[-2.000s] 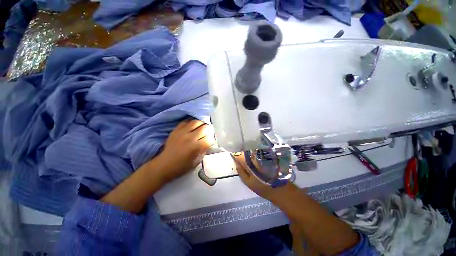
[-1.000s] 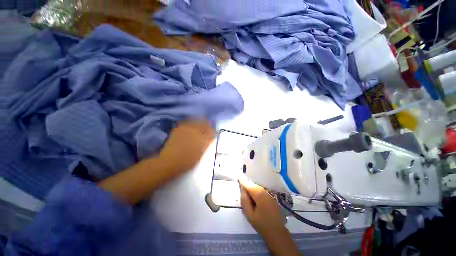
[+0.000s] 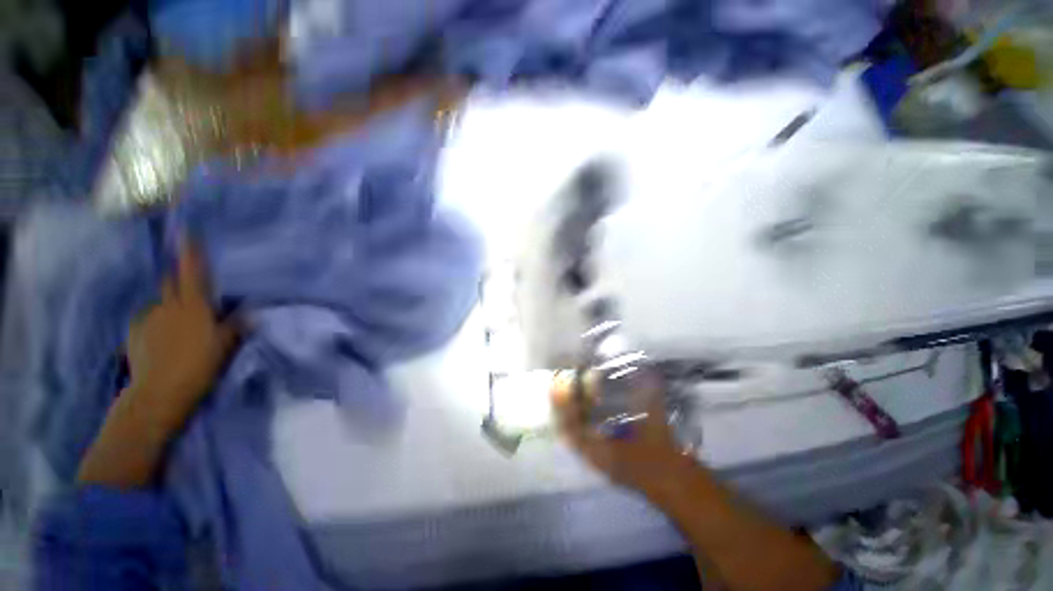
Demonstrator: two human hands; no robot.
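Observation:
The frame is blurred. The blue shirt cloth (image 3: 346,248) lies in a heap on the left of the white table. My left hand (image 3: 173,346) is on the cloth at the far left, its fingers pointing up; whether it grips the cloth cannot be told. My right hand (image 3: 612,433) is beside the needle area of the white sewing machine (image 3: 808,254), partly behind the shiny metal parts (image 3: 620,375). Its fingertips are near the lit needle plate (image 3: 522,399). Whether it holds anything cannot be told.
More blue cloth (image 3: 693,40) lies behind the machine. A glossy brown package (image 3: 173,139) is at the back left. Dark red snips (image 3: 864,406) lie on the machine bed. Red-handled scissors (image 3: 979,444) hang at the right edge. A white ruffled bundle (image 3: 924,540) is at lower right.
My left hand has moved left, away from the needle area onto the heap, and the cloth has changed shape. My right hand stays near the needle. The camera view has shifted.

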